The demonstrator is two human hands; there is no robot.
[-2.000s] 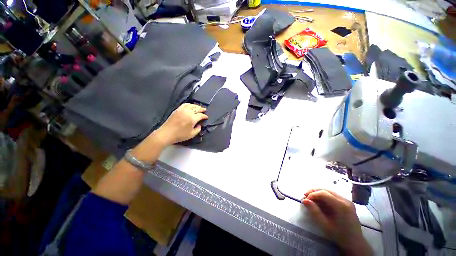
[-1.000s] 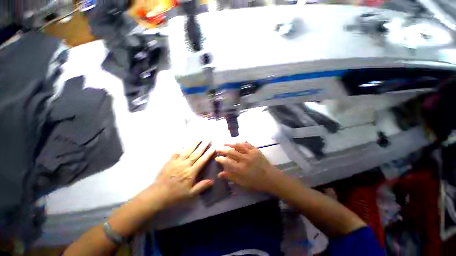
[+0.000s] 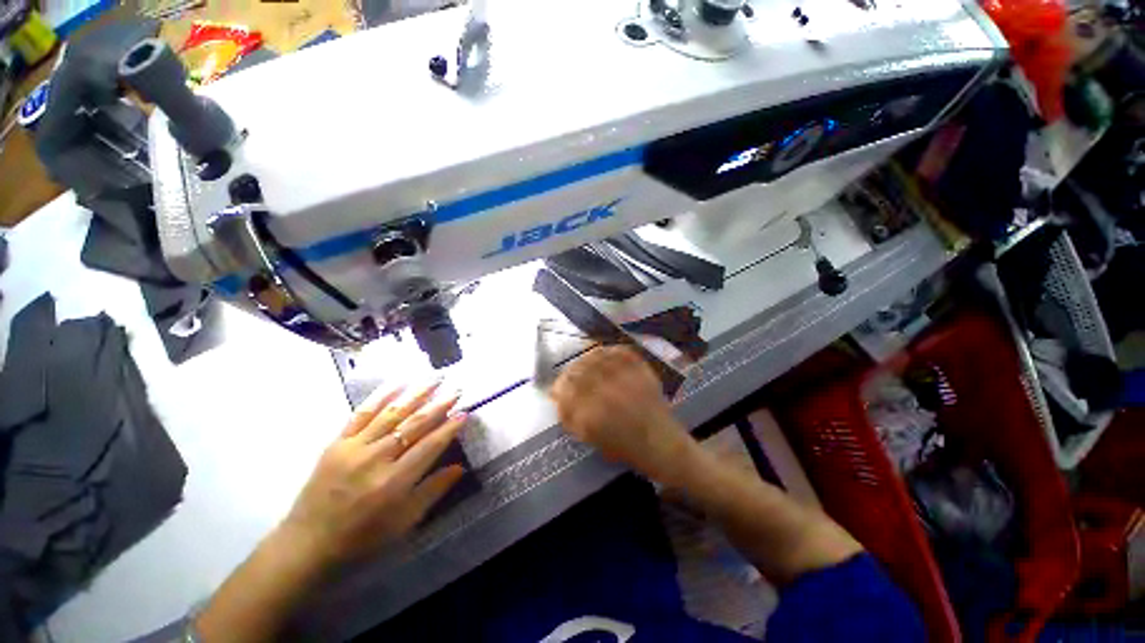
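Observation:
My left hand lies flat with fingers spread, pressing a small dark grey cut piece on the bed in front of the needle area; most of the piece is hidden under the hand. My right hand is curled over the near end of the narrow dark strips, right of the needle; its fingertips are hidden, so any grip cannot be made out. A pale strip shows beside its fingers. The white JACK machine head hangs over the bed; presser foot and needle are mostly hidden.
A stack of dark cut panels lies at the left. A dark cloth heap sits behind the machine's left end. A red packet is at the back. Red baskets and a white basket stand at the right, beyond the ruler-marked table edge.
The view has swung right. My left hand went from the panel stack to the small piece near the needle. My right hand has moved off that piece to the strips at the right.

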